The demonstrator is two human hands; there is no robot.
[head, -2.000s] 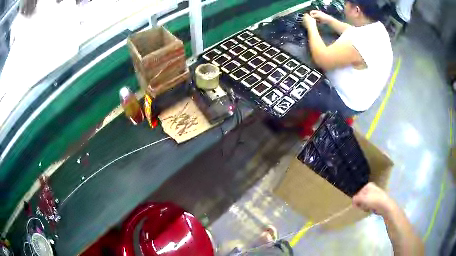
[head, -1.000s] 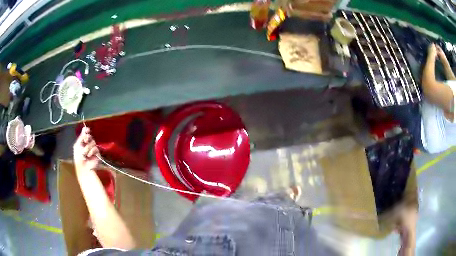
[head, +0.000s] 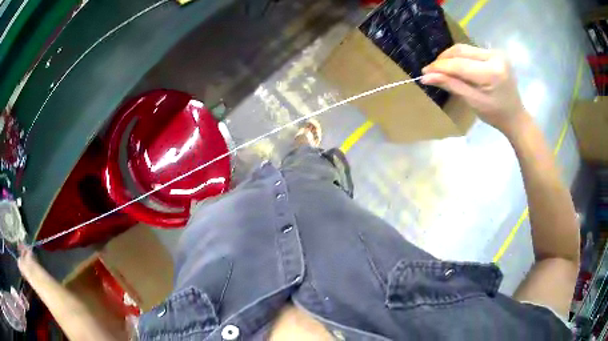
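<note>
A long thin white cord [head: 267, 134] runs almost straight from lower left to upper right, across the front of my body and above the glossy red stool. My right hand [head: 470, 78] pinches its end between thumb and fingertips, near the open carton. My left hand [head: 28, 261] is at the left picture edge, small and partly blurred, with the other end of the cord at its fingertips. Another thin white line [head: 100, 41] lies curved on the dark green bench [head: 73, 100].
A round red stool [head: 170, 150] stands beside the bench. An open carton [head: 380, 100] with a black tray or liner [head: 407, 36] stands at upper right. Another carton [head: 143, 256] is at lower left. A small fan [head: 11, 221] sits at the left edge.
The view has turned and tilted down. My right hand is raised beside the black-lined carton. The cord, sagging a second ago, is now nearly straight between both hands.
</note>
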